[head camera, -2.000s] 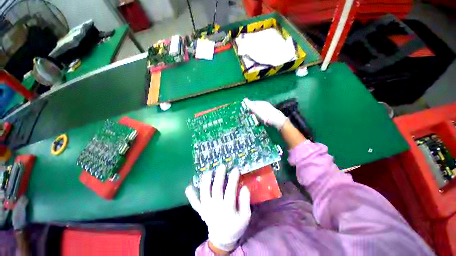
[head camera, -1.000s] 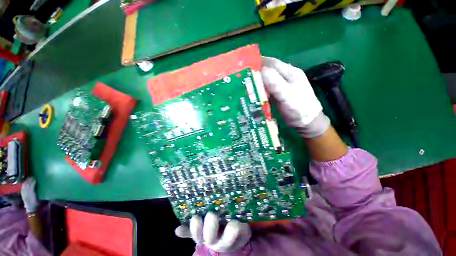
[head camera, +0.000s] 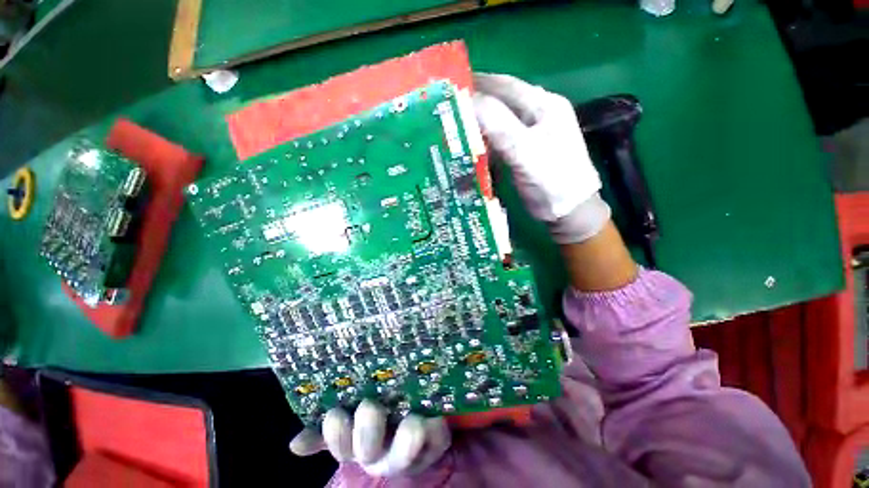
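A large green circuit board (head camera: 381, 267), solder side towards me, is held up close in front of me, tilted, with a red foam pad (head camera: 353, 95) behind it that shows above its far edge and a little below its near edge. My left hand (head camera: 376, 437), in a white glove, grips the near edge at the lower left, fingers over the edge and thumb to the left. My right hand (head camera: 543, 152), also gloved, holds the far right corner beside the white connectors; its fingertips are partly hidden behind the board and pad.
A second board (head camera: 90, 224) lies on a red foam pad (head camera: 157, 210) at left, near a yellow tape roll (head camera: 20, 193). A black pistol-shaped device (head camera: 624, 172) lies right of my right hand. A black tote (head camera: 212, 434) is lower left, a raised green shelf (head camera: 314, 24) behind, red trays (head camera: 853, 276) at right.
Since two seconds ago, the board and its pad have come up closer to my view, still in both hands. The left hand has moved from over the board's near edge to gripping it from below. The view has shifted.
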